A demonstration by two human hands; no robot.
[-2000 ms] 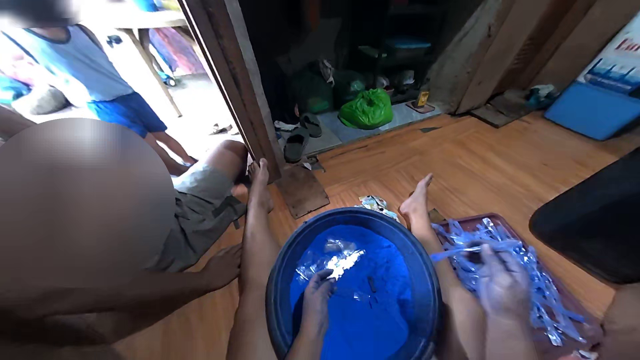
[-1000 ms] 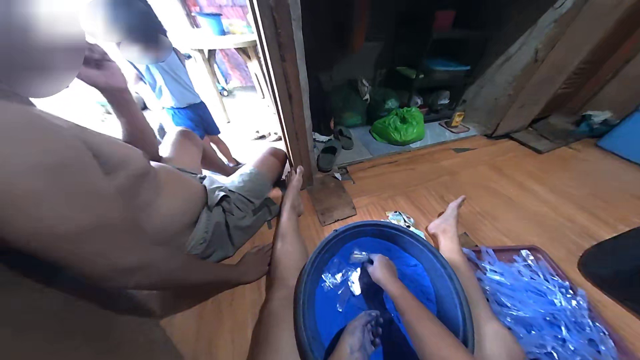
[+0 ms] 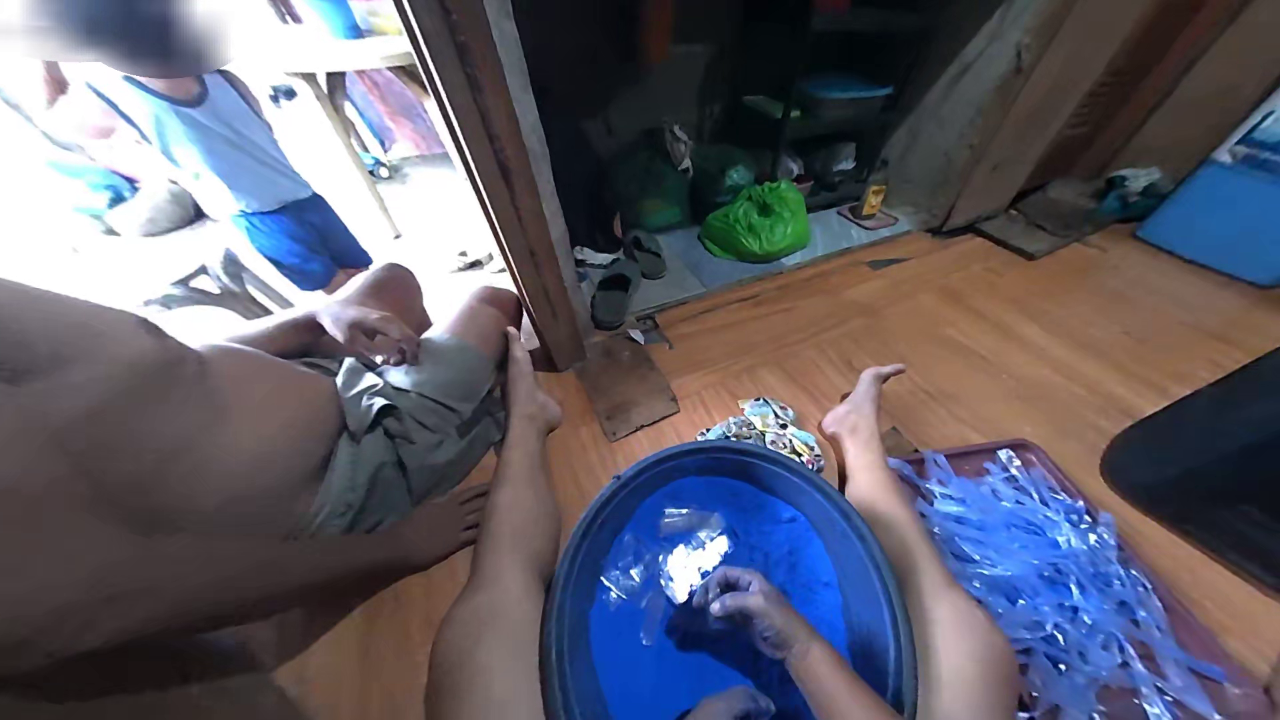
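A dark blue plastic tub (image 3: 577, 560) stands between my outstretched legs, with bright blue powdery material (image 3: 790, 540) inside. Clear plastic pieces (image 3: 625, 570) and small white pieces (image 3: 695, 562) lie on the blue, left of centre. My right hand (image 3: 745, 605) is over the middle of the tub beside the white pieces, fingers curled; whether it holds something small I cannot tell. My left hand (image 3: 733, 703) is low in the tub at the bottom edge of the view, mostly cut off. Right of my leg, a maroon tray (image 3: 1025, 455) bears a heap of blue-filled clear plastic strips (image 3: 1040, 570).
At left a person in grey shorts (image 3: 420, 430) sits close by my leg, one hand on the floor. Another person (image 3: 235, 160) stands outside the doorway. A patterned cloth (image 3: 765, 430) touches the tub's far side. Beyond are slippers (image 3: 614, 292) and a green plastic bag (image 3: 760, 222).
Two seconds ago my right hand was over the tray with a blue strip; now it is in the tub. The seated person's raised hand has come down to the lap.
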